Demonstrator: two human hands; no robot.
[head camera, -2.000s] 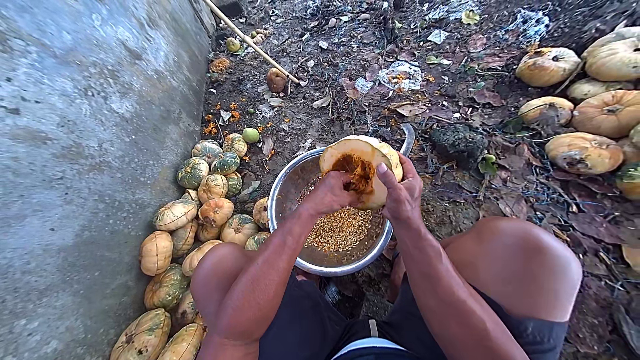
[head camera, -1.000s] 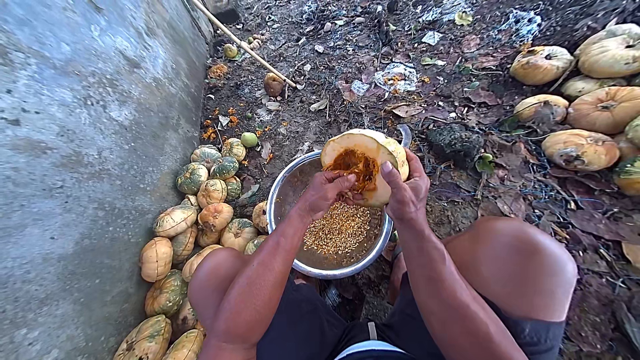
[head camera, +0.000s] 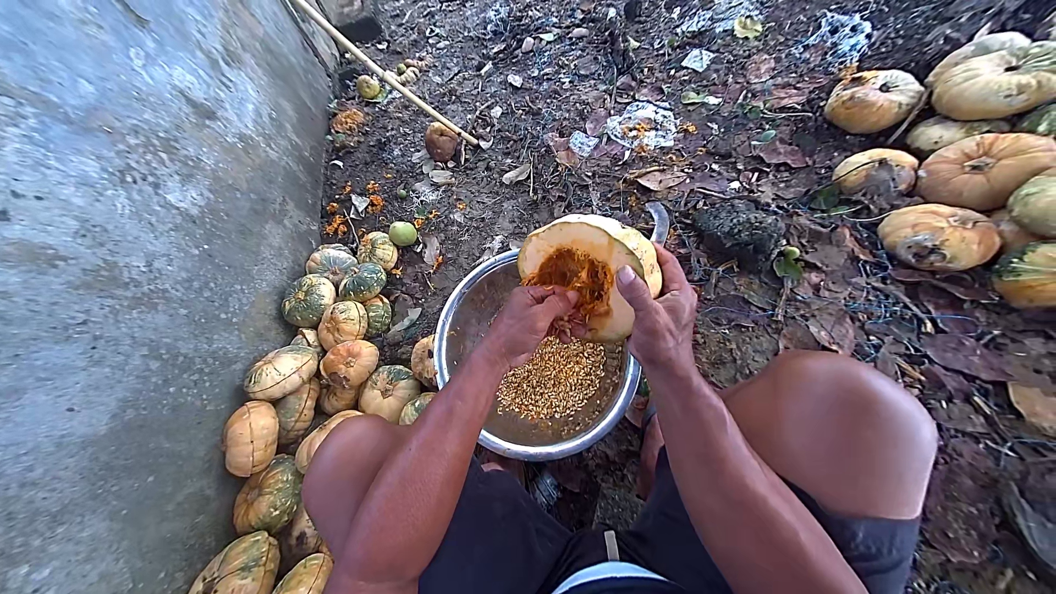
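Half a pumpkin (head camera: 639, 247), its cut face with stringy orange pulp turned toward me, is held above a metal basin. My right hand (head camera: 664, 309) grips its right side, thumb on the cut rim and fingers behind. At the lower edge of the hollow, my left hand (head camera: 536, 318) has its fingertips pinched together on some wet pulp. Below, the round metal basin (head camera: 462, 309) holds a heap of pale pumpkin seeds (head camera: 553, 379). A curved metal blade (head camera: 658, 221) shows just behind the pumpkin half, its other end hidden.
Many small pumpkins (head camera: 349, 363) lie along the concrete wall (head camera: 165, 247) at left. More pumpkins (head camera: 982, 169) are piled at right. A long stick (head camera: 388, 78) leans beyond the basin, near a brownish round fruit (head camera: 441, 142). Dead leaves and scraps litter the soil.
My left fingers were deeper in the hollow two seconds ago and are now lower, at its bottom edge. The pumpkin half remains in my right hand over the basin.
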